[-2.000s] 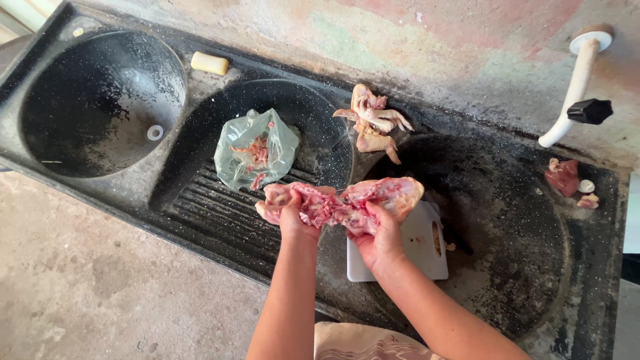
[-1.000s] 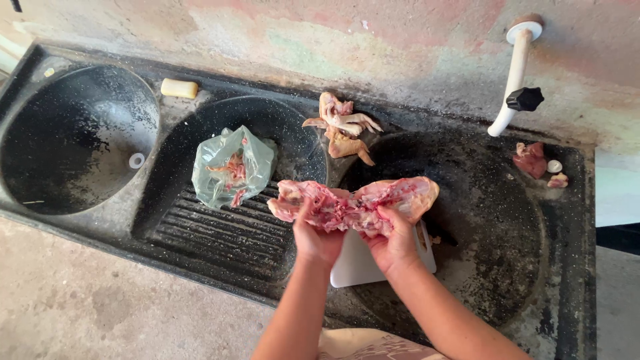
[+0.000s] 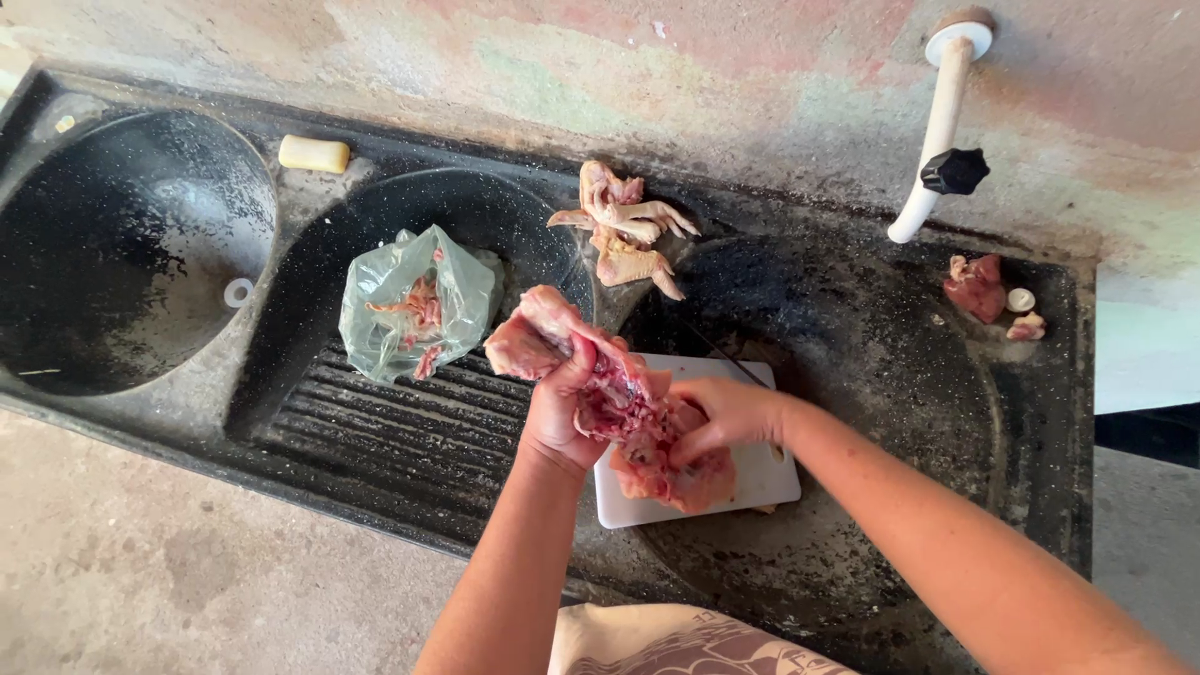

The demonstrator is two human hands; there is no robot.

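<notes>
A raw, opened chicken carcass (image 3: 609, 394) is held between both hands, slanting from upper left to lower right. My left hand (image 3: 562, 412) grips its upper left part, the thumb laid over the inner side. My right hand (image 3: 727, 417) grips the lower right part, with fingers partly hidden by the meat. Beneath that end lies a white cutting board (image 3: 769, 473) in the right basin. Chicken wings and feet (image 3: 628, 225) rest in a pile on the ledge behind the carcass. An open clear plastic bag (image 3: 375, 309) with meat scraps (image 3: 422, 305) sits in the middle basin.
The black sink counter (image 3: 600, 562) has a round basin (image 3: 122, 253) at left and a ribbed middle basin (image 3: 403, 422). Yellow soap (image 3: 314, 154) lies on the back ledge. A white pipe tap (image 3: 937, 131) juts from the wall. Reddish meat pieces (image 3: 977, 288) and a white cap (image 3: 1020, 300) are at right.
The carcass was held nearly level across; it is now tilted, its right end lower over the cutting board. My right hand has moved down with that end.
</notes>
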